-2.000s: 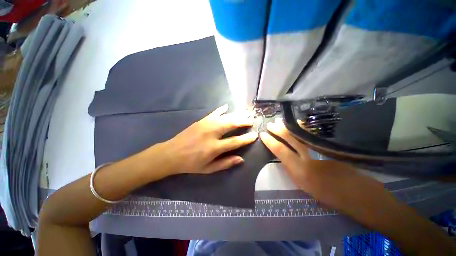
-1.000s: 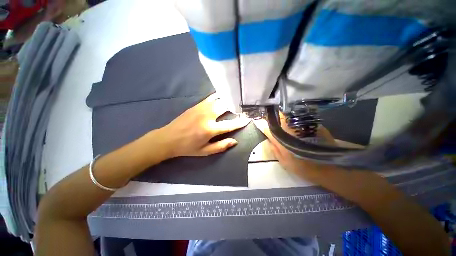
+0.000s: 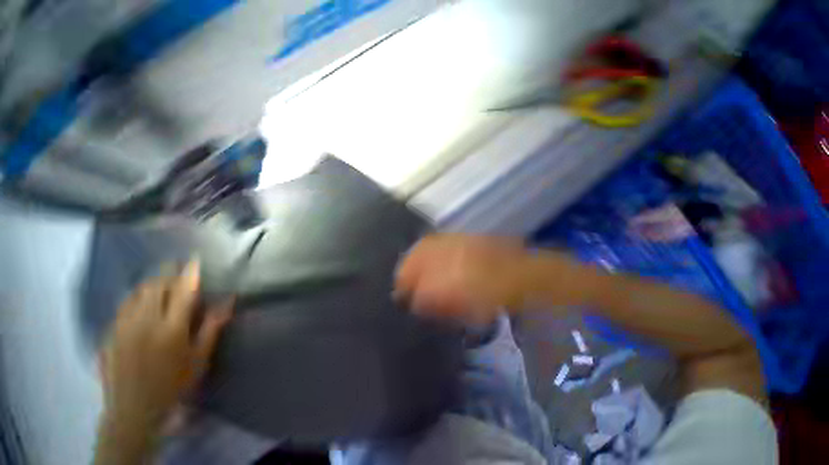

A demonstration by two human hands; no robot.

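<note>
The view is blurred. The dark grey garment panel (image 3: 336,354) lies in front of the machine and reaches down over my lap. My left hand (image 3: 159,341) is on its left part, with the fingertips near the machine's lower parts, and holds the cloth. My right hand (image 3: 459,277) is curled at the panel's right edge. Blur hides whether its fingers grip the cloth or anything else. The white and blue sewing machine (image 3: 182,82) is at the upper left. The needle area is too blurred to make out.
Scissors with red and yellow handles (image 3: 618,100) lie on the white table, right of the machine. A blue crate (image 3: 782,327) with mixed scraps stands at the right, below the table. Small pale scraps (image 3: 627,413) are at the lower right.
The view has swung to the right, bringing in the scissors and crate. My right hand has left the needle area for the panel's right edge. The panel is turned and nearer me.
</note>
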